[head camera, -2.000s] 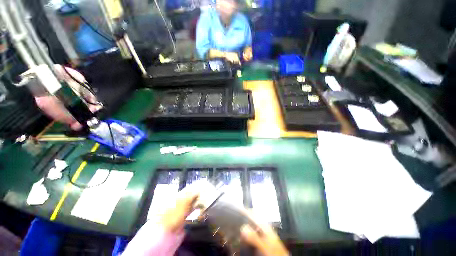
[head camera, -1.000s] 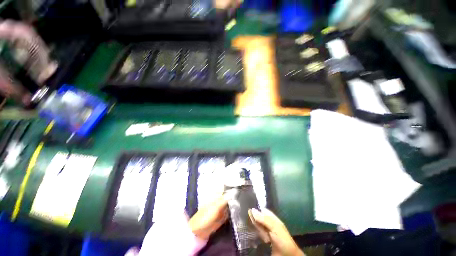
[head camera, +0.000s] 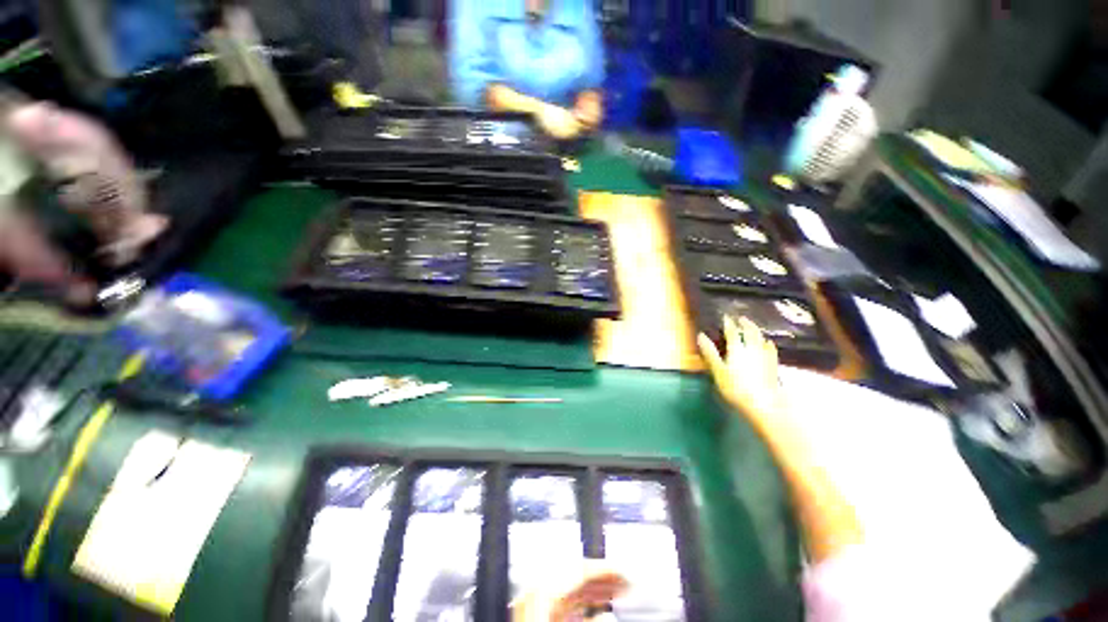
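The four-slot foam tray (head camera: 496, 535) lies nearest me, with a phone unit in each slot, bright and pale in the lower parts. My left hand (head camera: 577, 598) is blurred and cut by the bottom edge, over the tray's right half; whether it holds anything is hidden. My right hand (head camera: 747, 362) reaches forward with fingers apart and nothing seen in it, at the near end of the side tray (head camera: 768, 344). The side tray's slots hold dark units with pale parts, one in the nearest slot.
Loaded foam trays (head camera: 456, 261) are stacked beyond the work tray. White-handled tools (head camera: 386, 389) and a thin rod (head camera: 504, 400) lie between. A small parts bin (head camera: 207, 338) and paper sheet (head camera: 164, 516) are left, loose paper sheets (head camera: 905, 486) right. A person (head camera: 529, 55) sits opposite.
The phone unit is no longer seen in my hands. My right hand has moved forward and right to the side tray, whose nearest slot now shows a pale part. My left hand is lower.
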